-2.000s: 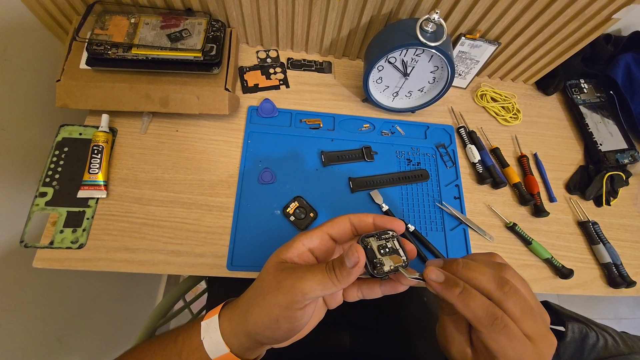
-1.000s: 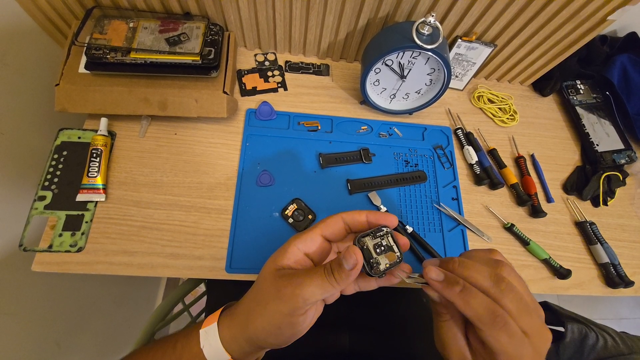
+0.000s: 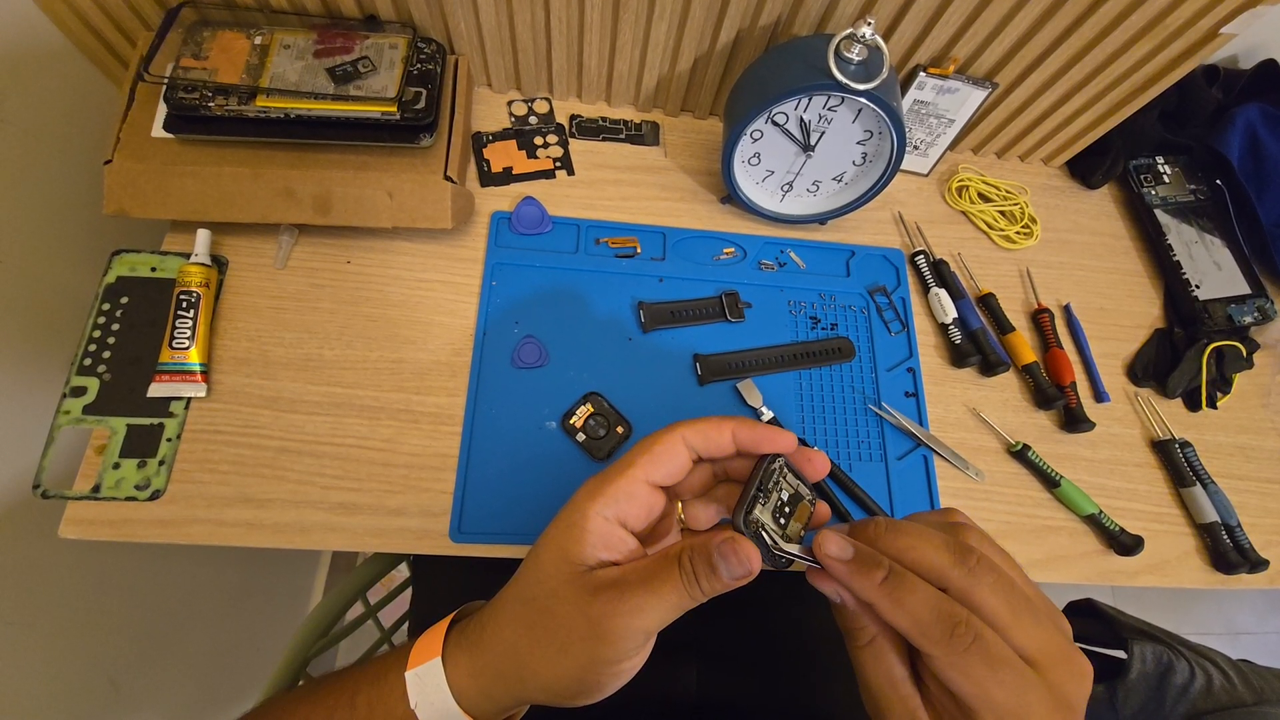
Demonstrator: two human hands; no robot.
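My left hand [image 3: 650,560] holds an opened smartwatch body [image 3: 780,505] by its edges, tilted, its circuit board showing. In my right hand [image 3: 940,610] are metal tweezers [image 3: 792,549], their tips at the lower edge of the watch's inside. Behind my left hand, the watch's back cover [image 3: 597,426] lies on a blue silicone repair mat [image 3: 540,450]. Two black watch strap pieces [image 3: 692,312] [image 3: 775,360] rest farther back on it. A pry tool with a flat metal blade [image 3: 752,396] lies partly hidden behind my hands. A second pair of tweezers [image 3: 930,442] crosses the mat's right edge.
Screwdrivers [image 3: 1070,495] lie at the right, near a disassembled phone [image 3: 1200,240]. A blue alarm clock [image 3: 815,130] stands behind the mat. A glue tube [image 3: 185,320] rests on a green phone back panel [image 3: 120,370] at the left. A cardboard box [image 3: 270,185] bears phone parts.
The watch body in my left hand has turned and now stands more on edge. The tweezers in my right hand have come over its inside from beside its lower edge.
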